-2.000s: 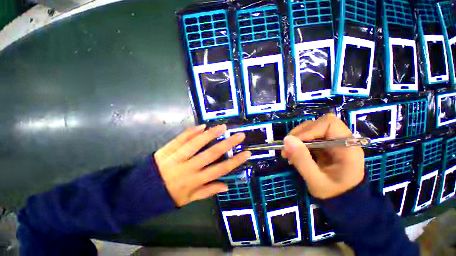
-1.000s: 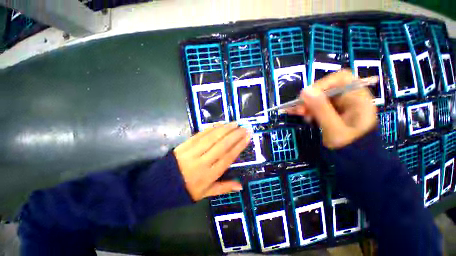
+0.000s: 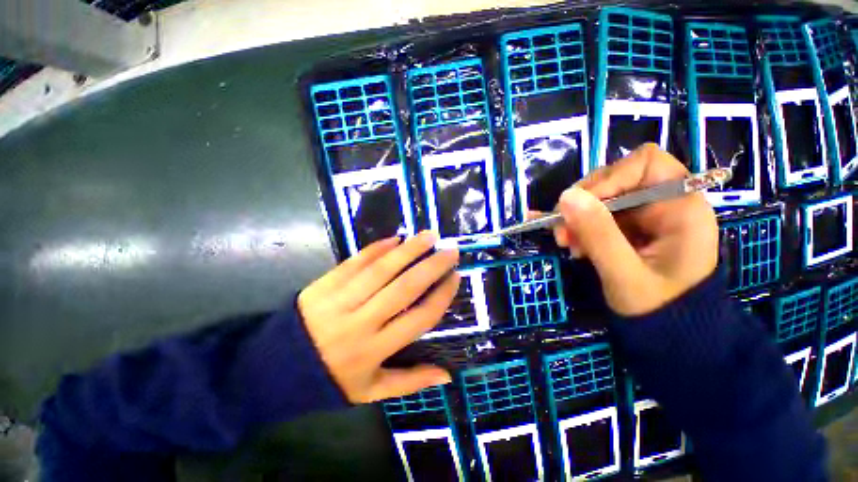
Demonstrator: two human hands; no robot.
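Observation:
My right hand holds silver tweezers between thumb and fingers. The tip points left, at the lower edge of a blue-and-white housing in the upper row. My left hand lies palm down with fingers slightly apart, over the left end of a sideways housing in the middle row. Its fingertips are beside the upper housing's bottom edge. Whether anything lies under the fingers is hidden. No tiny piece can be made out at the tweezer tip. The housings lie in a shiny black tray.
The tray has more housings in the upper row, middle row and lower row, reaching to the right. It lies on a dark green surface with a pale edge. A grey metal part stands at the upper left.
From two seconds ago, the tweezer tip has moved from the sideways middle housing up to the upper housing's lower edge. My left hand stays near the tray's left side. The camera view has shifted.

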